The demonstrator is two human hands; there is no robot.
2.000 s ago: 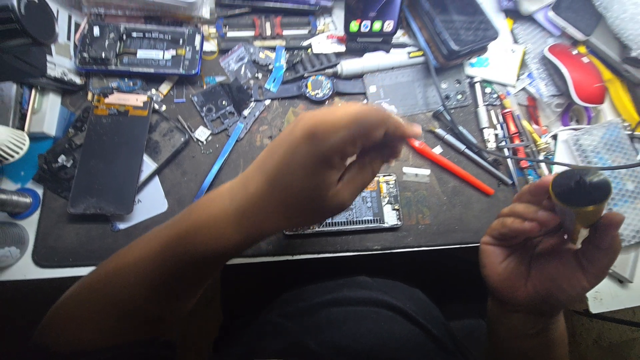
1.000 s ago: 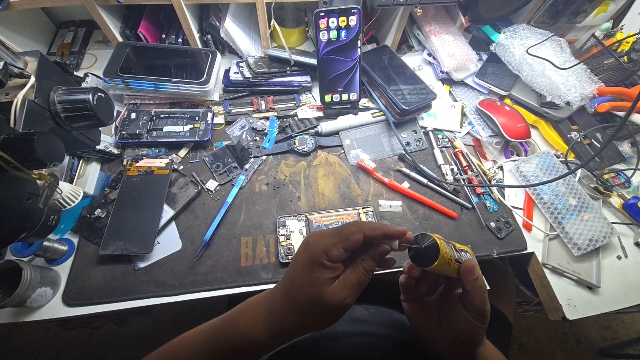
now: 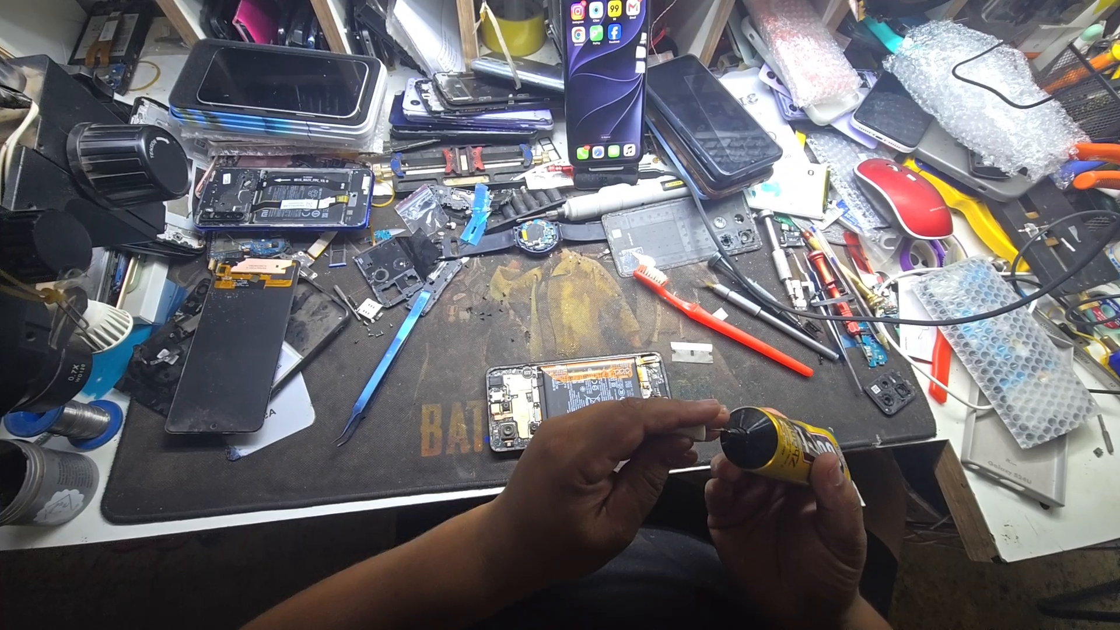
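My right hand [image 3: 787,534] holds a yellow and black tube [image 3: 792,451], its black end turned toward my left hand. The fingertips of my left hand [image 3: 604,472] pinch a small, thin item close to that black end; what it is cannot be made out. An opened phone [image 3: 573,389] with its battery and boards bare lies on the dark mat, partly hidden behind my left hand. A red toothbrush [image 3: 726,324] rests beyond the tube, with a small white strip [image 3: 692,352] near it. Blue tweezers [image 3: 385,363] lie to the left.
A detached phone screen [image 3: 232,354] and an opened phone [image 3: 284,197] lie left. A lit phone [image 3: 605,87] stands upright at the back, near stacked phones [image 3: 280,83]. On the right are a red mouse [image 3: 906,197], a black cable [image 3: 945,321] and bubble wrap [image 3: 1006,350].
My left hand has moved down from above the opened phone to the black end of the tube. The tube, upright in my right hand two seconds ago, is now tilted sideways. The view has widened.
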